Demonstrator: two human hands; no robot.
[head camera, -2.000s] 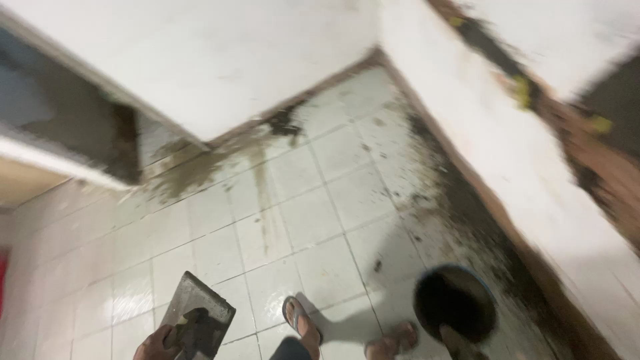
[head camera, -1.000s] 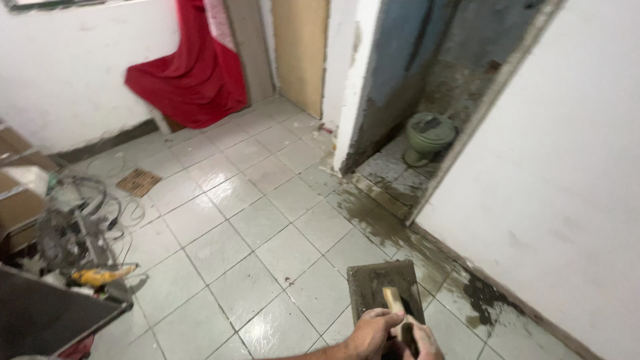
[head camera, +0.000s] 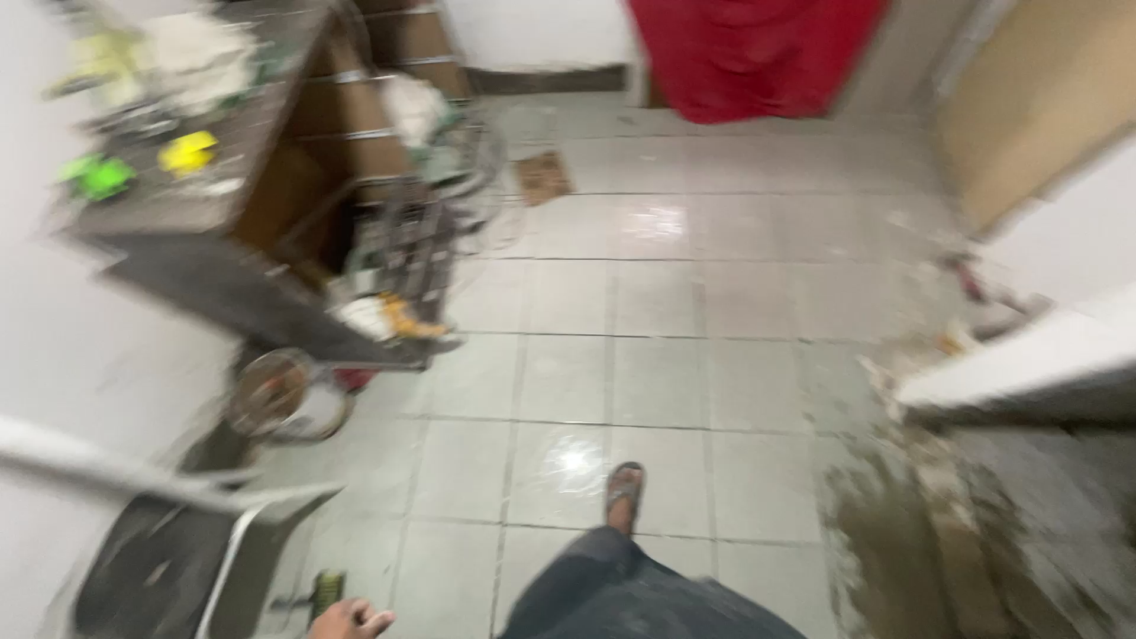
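Low at the left edge of my body, my left hand (head camera: 351, 619) shows only in part, its fingers loosely curled. Just above it is a small dark and yellow-green object (head camera: 328, 587), blurred; whether the hand touches or holds it cannot be told. My right hand is out of view. The flat trowel seen earlier does not show. My foot in a sandal (head camera: 625, 490) stands on the pale floor tiles (head camera: 657, 382).
A dark chair (head camera: 151, 568) and a bucket (head camera: 284, 395) stand at left, below a cluttered counter (head camera: 266, 115) with shelves. Cables and tools (head camera: 413, 248) lie beside it. A red cloth (head camera: 754, 53) hangs at the back. Wet mortar stains (head camera: 879, 532) mark the floor near the right doorway.
The view has swung left towards the counter and chair. One second ago both hands were on a trowel; now only my left hand shows, and the trowel is out of sight.
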